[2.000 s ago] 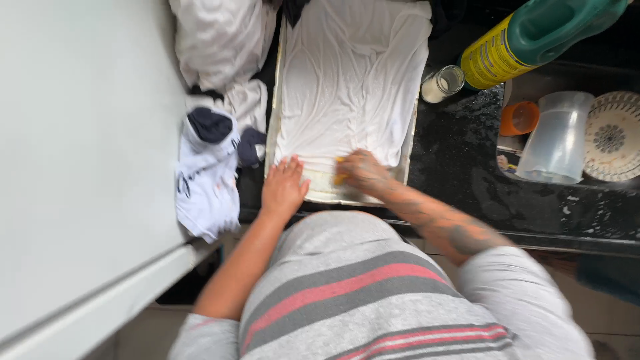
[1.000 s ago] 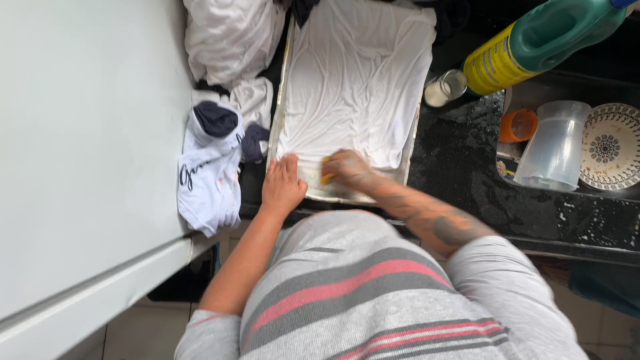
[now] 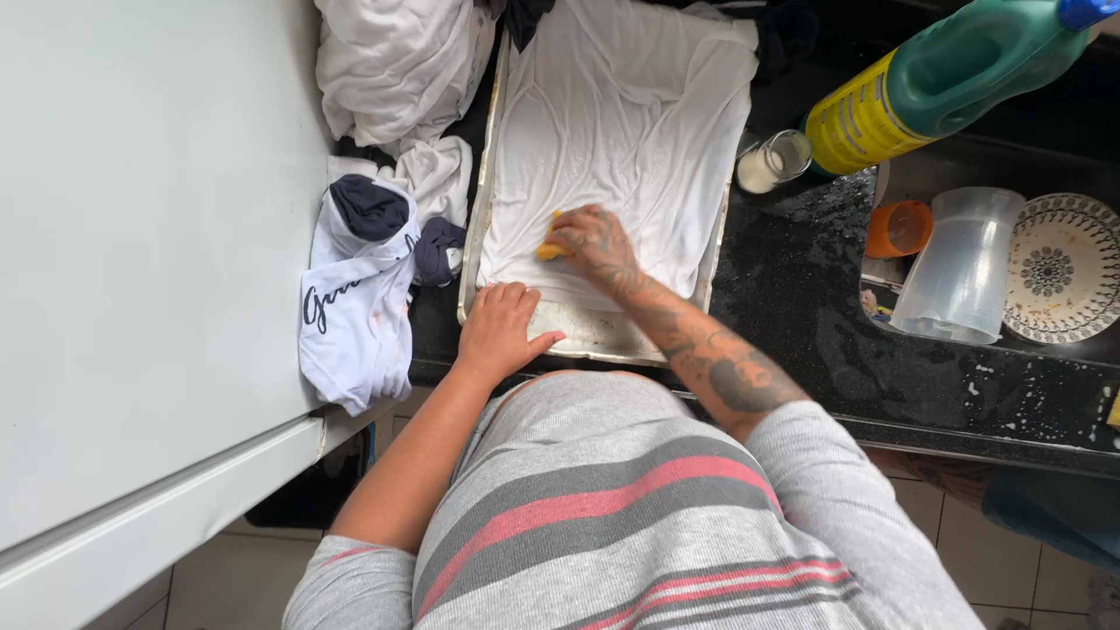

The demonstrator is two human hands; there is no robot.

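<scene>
A wet white cloth garment (image 3: pixel 612 131) lies spread over a shallow metal tray (image 3: pixel 604 337) on the dark counter. My right hand (image 3: pixel 595 241) grips a yellow object (image 3: pixel 553 245), perhaps a brush or sponge, and presses it on the lower part of the cloth; the fingers hide most of it. Flat at the tray's lower left corner rests my left hand (image 3: pixel 505 325), fingertips on the cloth's edge and thumb out over the bare tray, holding nothing.
White clothes (image 3: pixel 402 70) and a printed white garment (image 3: pixel 359 297) are heaped left, beside a large white panel (image 3: pixel 149 219). Right of the tray stand a glass jar (image 3: pixel 774 162) and a green bottle (image 3: pixel 927 83). The sink holds an orange cup (image 3: pixel 899 229), a clear plastic container (image 3: pixel 958 262) and a patterned plate (image 3: pixel 1063 267).
My right hand has moved up the cloth with the yellow object, away from the tray's near edge. The left hand stays at the tray's lower left corner.
</scene>
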